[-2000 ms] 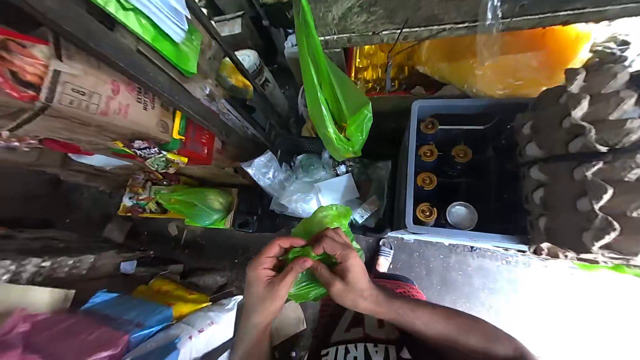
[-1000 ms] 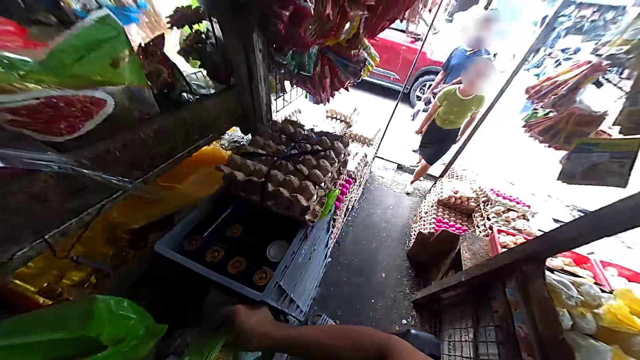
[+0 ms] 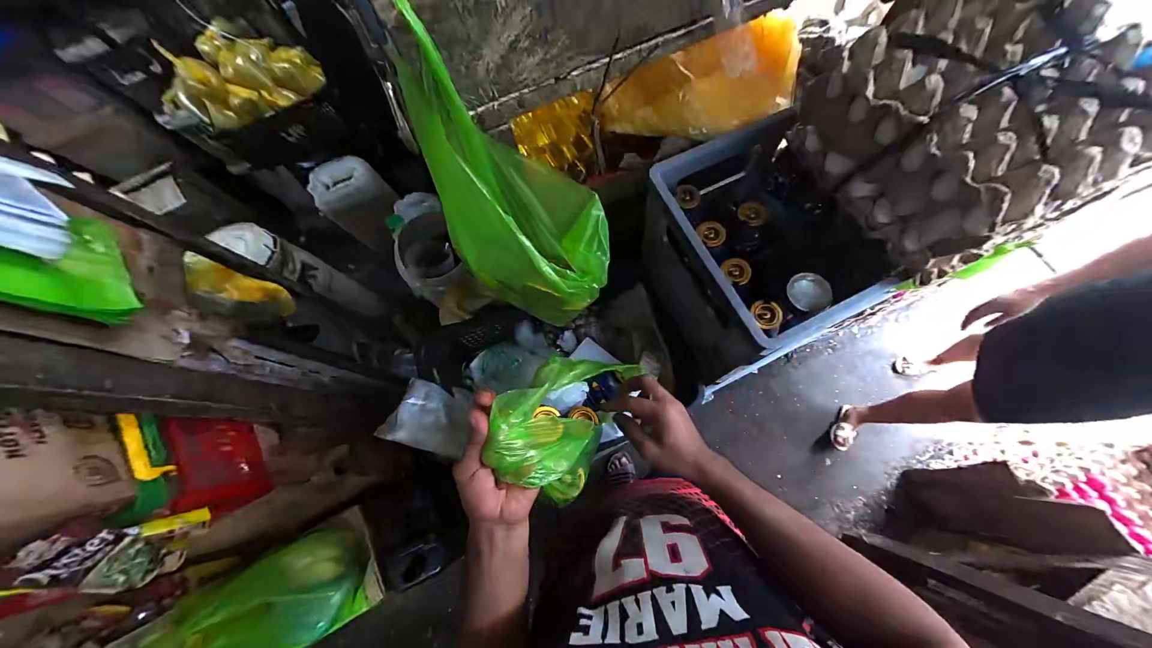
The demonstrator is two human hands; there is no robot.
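My left hand (image 3: 495,477) supports a small green plastic bag (image 3: 540,441) from its left side, the thumb and fingers against the plastic. Gold-capped items show inside the bag's mouth. On the bag's right, my right hand (image 3: 659,421) has its fingers bent at the rim, by a dark blue item; whether they grip anything is not clear. Behind the bag lie clear plastic bags (image 3: 427,418) in a dark basket. A larger green plastic bag (image 3: 531,234) hangs above them.
A grey crate (image 3: 711,310) with gold-capped bottles (image 3: 736,270) and a round metal lid (image 3: 809,292) stands at the right. Beyond are stacked egg trays (image 3: 954,135). A person (image 3: 1062,351) stands on the walkway at right. Shelves with packaged goods line the left.
The view has swung to the street and back. The green bag, gathered between both hands two seconds ago, is now open at the top. A person's legs now show at the right.
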